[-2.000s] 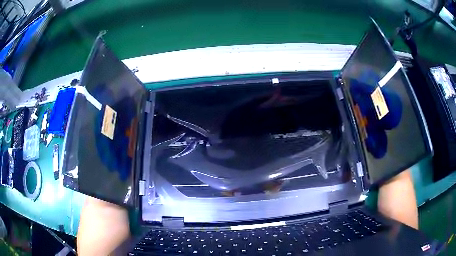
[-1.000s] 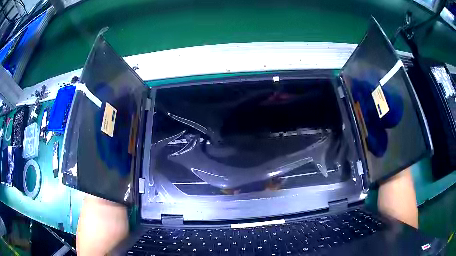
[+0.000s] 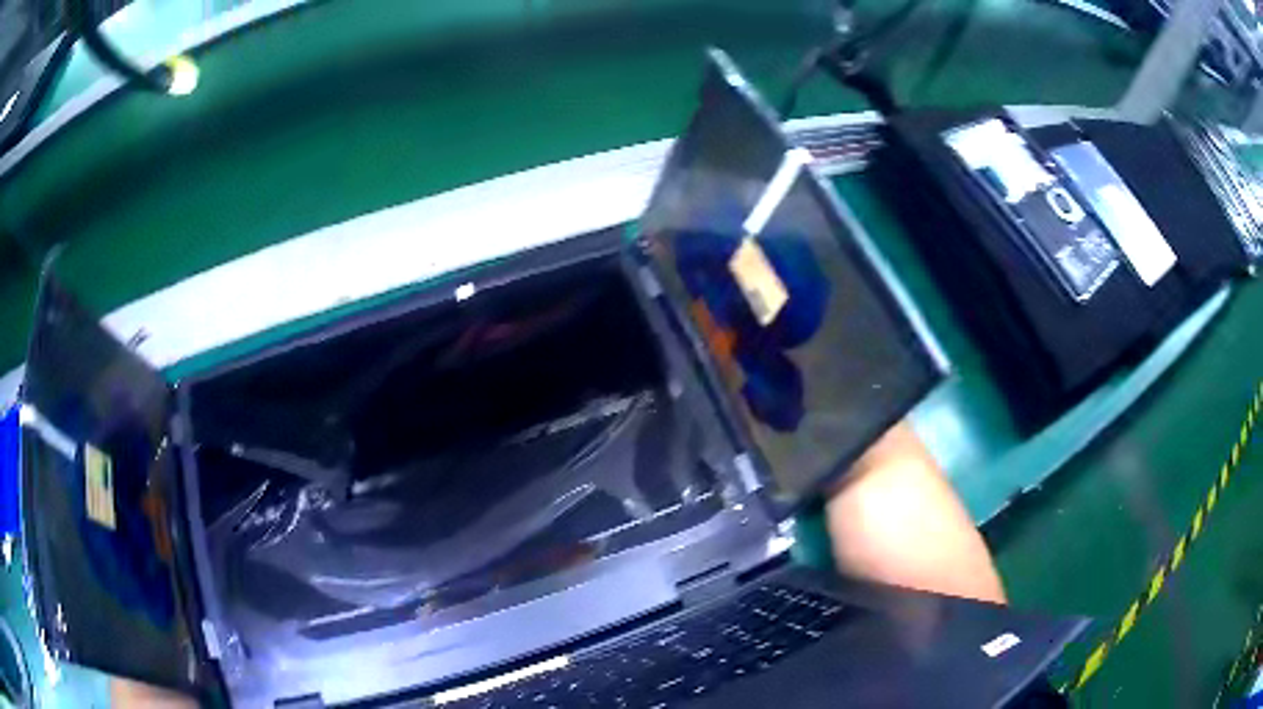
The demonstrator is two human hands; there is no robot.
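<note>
A triple-screen laptop stands open. Its dark main screen (image 3: 457,443) is under wrinkled glossy film. The left side screen (image 3: 104,513) and right side screen (image 3: 817,312) are folded out, each with a white strip and a tan label, showing dark blue and orange patches. The black keyboard deck (image 3: 748,651) is in front, cut off by the lower edge. My right hand (image 3: 907,513) reaches behind the right side screen, its fingers hidden. My left hand (image 3: 150,695) shows only as a small patch of skin below the left side screen. What either hand grips is hidden.
A pale metal rail (image 3: 402,263) runs behind the laptop. Black foam (image 3: 970,263) at the right holds device parts (image 3: 1053,208). A cable with a bright tip (image 3: 177,75) hangs at the top left. Yellow-black striped tape (image 3: 1150,589) runs along the floor at right.
The view has swung right and tilted, so the laptop appears further left and slanted. More of the black foam and the floor shows. The left bench parts are mostly out of view.
</note>
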